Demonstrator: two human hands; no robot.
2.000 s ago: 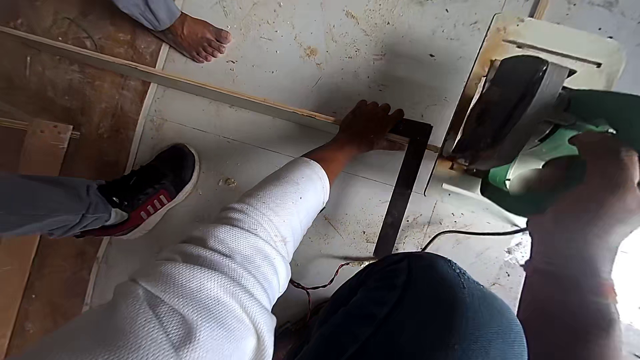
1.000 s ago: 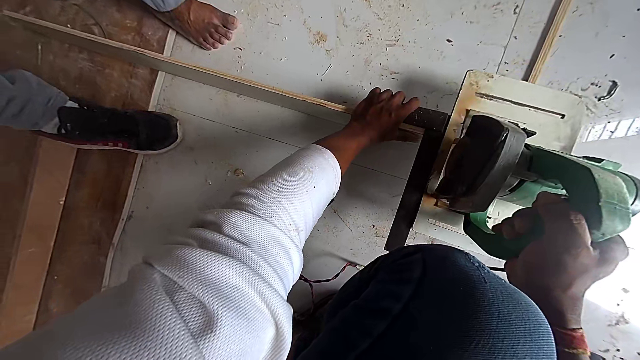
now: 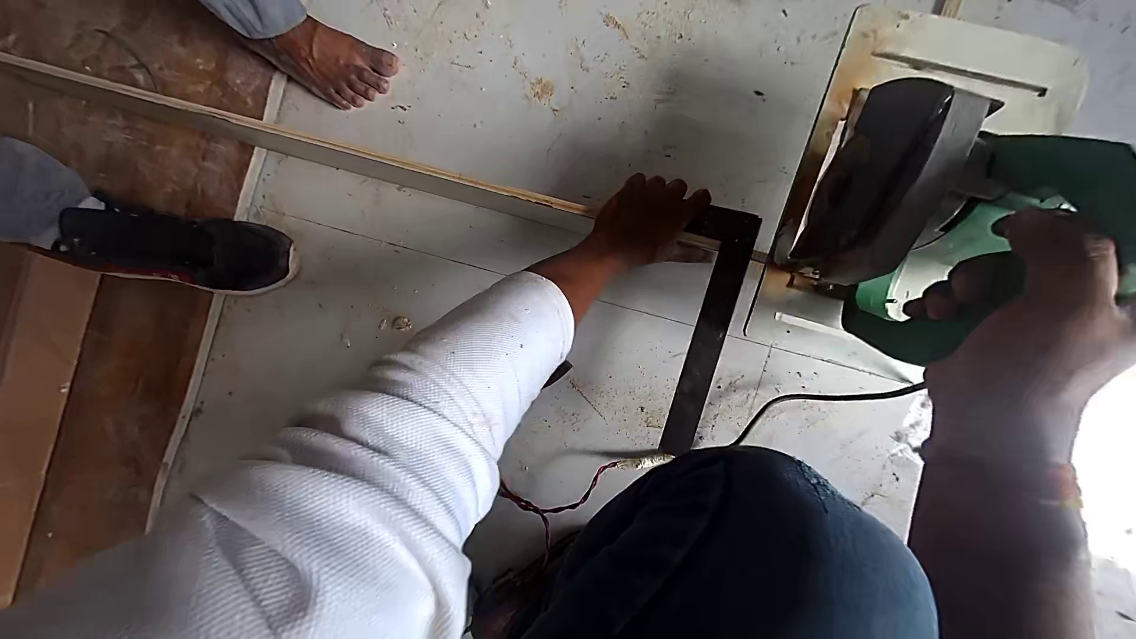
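Note:
My left hand (image 3: 646,222) grips a long narrow wooden strip (image 3: 399,175) and the corner of a dark metal carpenter's square (image 3: 708,342). One arm of the square crosses the strip's end and runs down toward my knee. My right hand (image 3: 1038,293) is closed around the handle of a green circular saw (image 3: 914,177) with a pale, rust-stained base plate. The saw stands just right of the square, by the strip's right end. Its blade is mostly hidden by the dark guard.
Another person's bare foot (image 3: 342,67) and black shoe (image 3: 177,248) are at the left, either side of the strip. A white board (image 3: 355,275) with pencil lines and sawdust lies beneath. A black cable (image 3: 825,397) and twisted red-black wires (image 3: 568,506) run near my knee (image 3: 754,550).
Compared with one second ago, the saw has moved away from the square, with a gap now between them. My left hand still holds the strip and square. The view has shifted slightly.

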